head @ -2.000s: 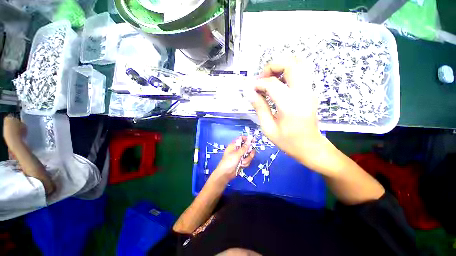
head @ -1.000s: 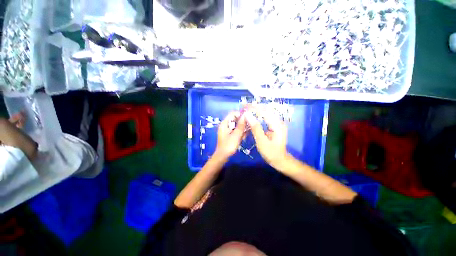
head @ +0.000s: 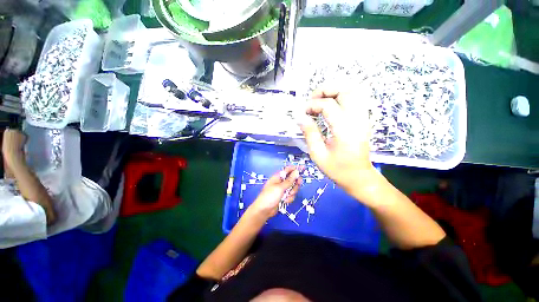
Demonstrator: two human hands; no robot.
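My left hand (head: pixel 280 190) is over the blue tray (head: pixel 348 221) at my lap, its fingers closed around a small bunch of pin parts. Loose pin parts (head: pixel 309 207), small white blocks on thin stems, lie in the tray around it. My right hand (head: pixel 340 133) is raised at the bench edge, at the right end of the bright assembly fixture (head: pixel 254 118), thumb and fingers bent towards each other. Glare hides its fingertips; small pieces seem to show within its curled fingers, but I cannot tell what it holds.
A large clear bin (head: pixel 460 118) heaped with parts stands right. A steel bowl feeder (head: pixel 221 36) is behind the fixture, black rods (head: pixel 186 92) left of it. Clear boxes (head: pixel 105 106) stand farther left. Red stools (head: pixel 155 184) flank the tray. A person's arm (head: pixel 26 174) is at far left.
One second ago both hands were together over the tray. My right hand has since moved up to the fixture; my left hand stays over the tray. The camera view has shifted too.
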